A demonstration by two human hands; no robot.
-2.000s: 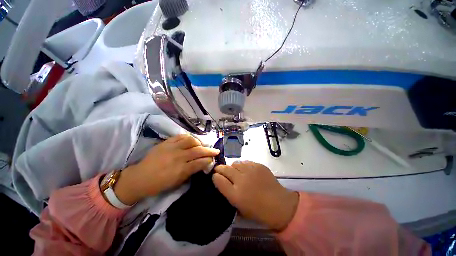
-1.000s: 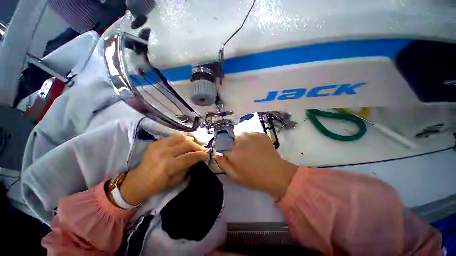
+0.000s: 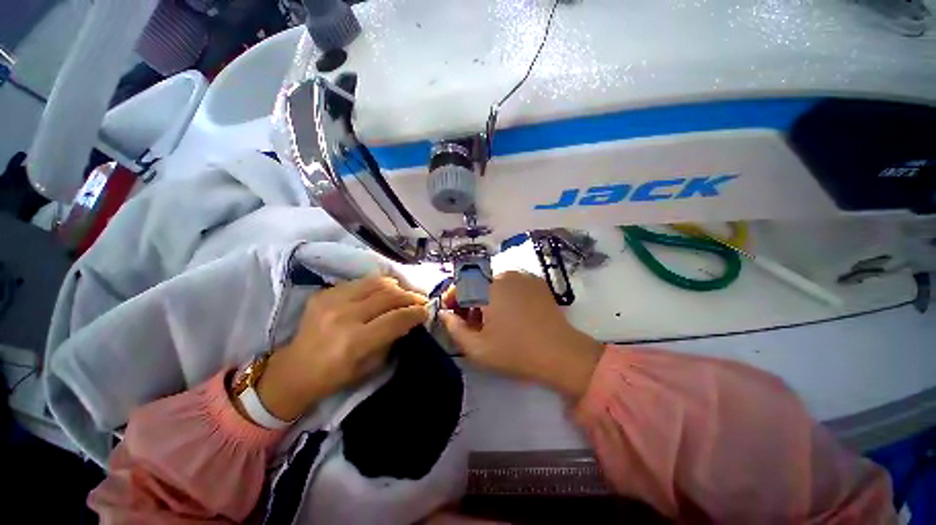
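The light grey garment (image 3: pixel 174 297) lies heaped left of the needle and down toward my lap. A dark rounded patch (image 3: pixel 405 415) shows on it below my hands. My left hand (image 3: pixel 344 333) pinches the seam edge (image 3: pixel 435 305) just left of the presser foot (image 3: pixel 473 281). My right hand (image 3: pixel 529 328) is right beside the foot, its thumb and fingertips closed at the same edge; its fingertips are partly hidden by the foot. A bit of cloth with a dark part (image 3: pixel 516 252) shows behind my right hand.
The white sewing machine (image 3: pixel 636 190) with blue stripe spans the back. A dark metal tool (image 3: pixel 555 269), green loop handle (image 3: pixel 686 258), yellow handle (image 3: pixel 731 235) and thin white stick (image 3: pixel 795 279) lie on its bed at right. A marked ruler strip (image 3: pixel 534 476) runs along the front edge.
Since two seconds ago, my right hand has moved up beside the presser foot, and cloth now shows behind it. The view has shifted back and forth. My left hand still pinches the edge.
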